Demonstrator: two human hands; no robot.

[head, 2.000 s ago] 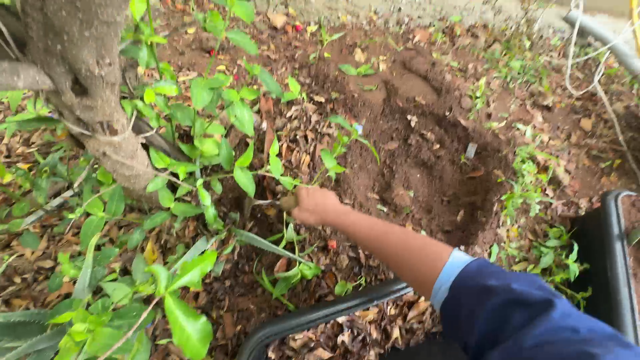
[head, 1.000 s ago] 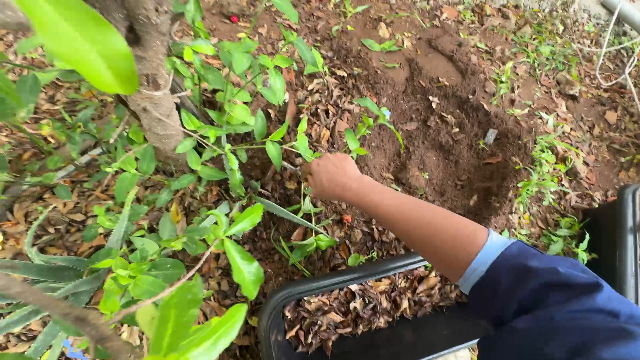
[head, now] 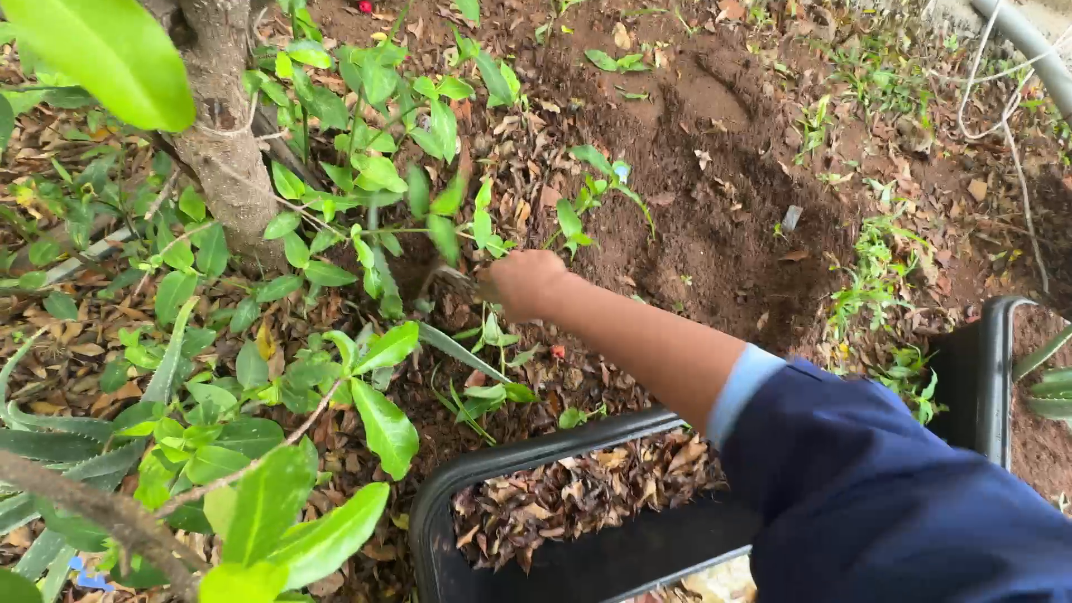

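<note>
My right hand [head: 523, 283] is closed around the handle of a small hand tool [head: 452, 280], whose blurred metal end points left toward the soil among the plants. Its exact kind cannot be told. A leafy green stem runs just above the hand, and a long spiky aloe-like leaf [head: 461, 353] lies below the tool. Bare dug soil [head: 712, 218] spreads to the right of the hand. Beneath my forearm stands a black plastic planter [head: 502, 456] holding dry brown leaves [head: 578, 494]. My left hand is not in view.
A tree trunk [head: 224, 126] rises at the upper left. A leafy branch [head: 251, 473] crosses the lower left, near aloe-like plants [head: 63, 444]. Another black planter [head: 997, 377] with soil stands at the right. A grey pipe [head: 1026, 46] and loose cord [head: 1009, 109] lie at the upper right.
My right hand stays low among the plants with the tool in it. The view has shifted, and more of the leaf-filled planter shows than two seconds ago.
</note>
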